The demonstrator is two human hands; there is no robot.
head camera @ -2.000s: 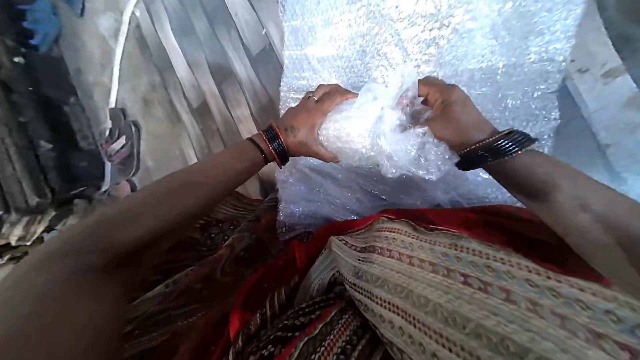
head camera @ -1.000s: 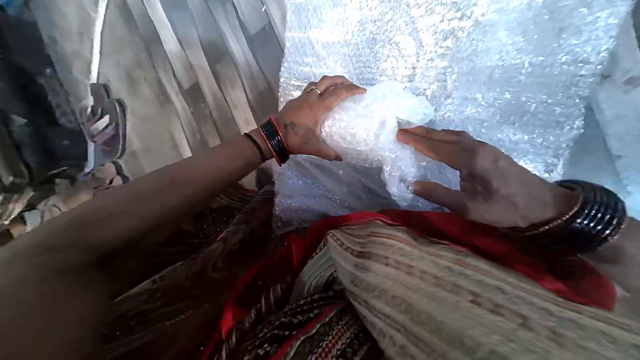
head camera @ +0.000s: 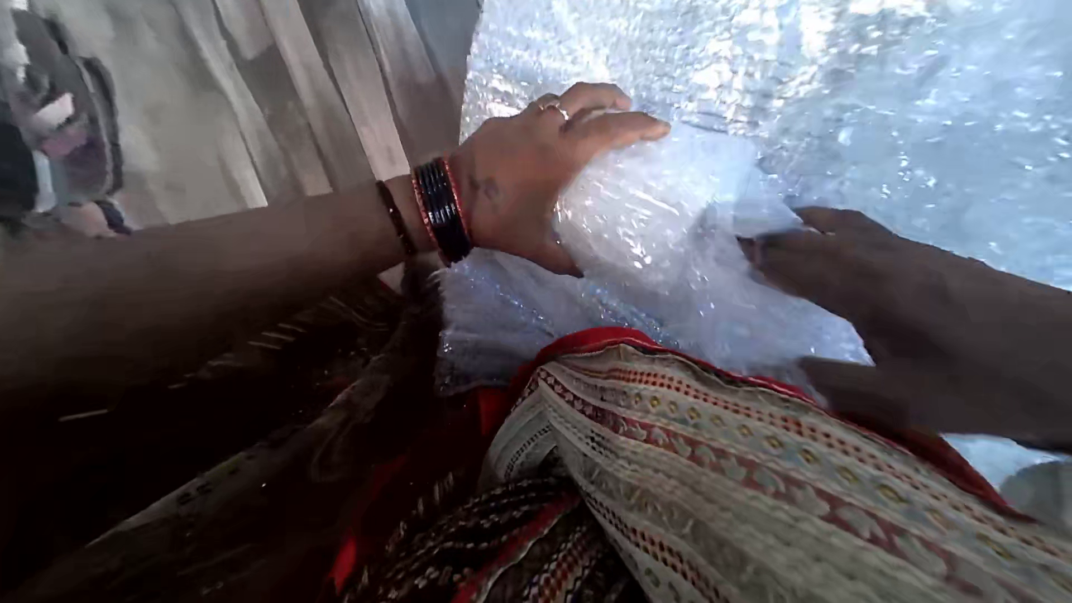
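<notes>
A bundle wrapped in clear bubble wrap (head camera: pixel 649 201) lies in front of me; what is inside cannot be made out. My left hand (head camera: pixel 544 172), with a ring and dark bangles, grips its left end, fingers over the top and thumb below. At the bundle's right side is my right hand (head camera: pixel 888 301), blurred, its fingertips at the loose plastic and its thumb spread lower down near my lap. Beneath the bundle spreads a large sheet of bubble wrap (head camera: pixel 879 109), whose near edge reaches my patterned cloth garment (head camera: pixel 712 452).
Grey wooden slats or planks (head camera: pixel 310 92) lie to the left of the sheet. A sandal or similar footwear (head camera: pixel 75 126) is at the far upper left on a grey floor. Red-edged cloth covers my lap at the bottom.
My right hand was bunching the loose plastic at the bundle's right end two seconds ago; its fingers have since spread apart. My left hand keeps its hold on the left end.
</notes>
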